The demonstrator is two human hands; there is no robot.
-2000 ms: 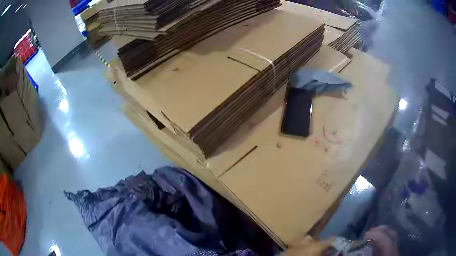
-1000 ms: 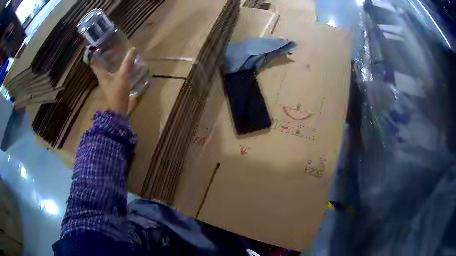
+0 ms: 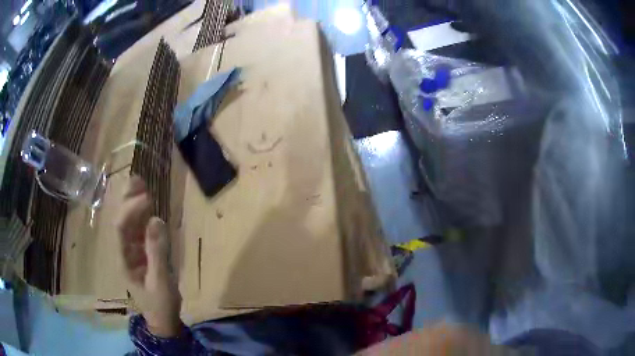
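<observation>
A clear plastic bottle (image 3: 64,174) lies tilted on the flattened cartons (image 3: 94,240) at the left. My left hand (image 3: 146,254) is bare, raised over the cartons just below and right of the bottle, apart from it, with fingers apart and nothing in it. A black smartphone (image 3: 207,161) lies on the lower cardboard, with a crumpled grey-blue cloth (image 3: 205,99) touching its upper end. My right hand (image 3: 432,343) is a blurred skin-toned shape cut off by the bottom edge; its fingers are not visible.
A film-wrapped stack (image 3: 473,139) with blue bands and white labels stands at the right. Yellow-black floor tape (image 3: 418,245) runs between it and the cartons. Dark cloth with a magenta strap (image 3: 404,309) lies at the cartons' near edge.
My left hand has let go of the bottle and come back toward me. The bottle now rests on the cartons. The view has swung right, and a blurred right hand shows at the bottom.
</observation>
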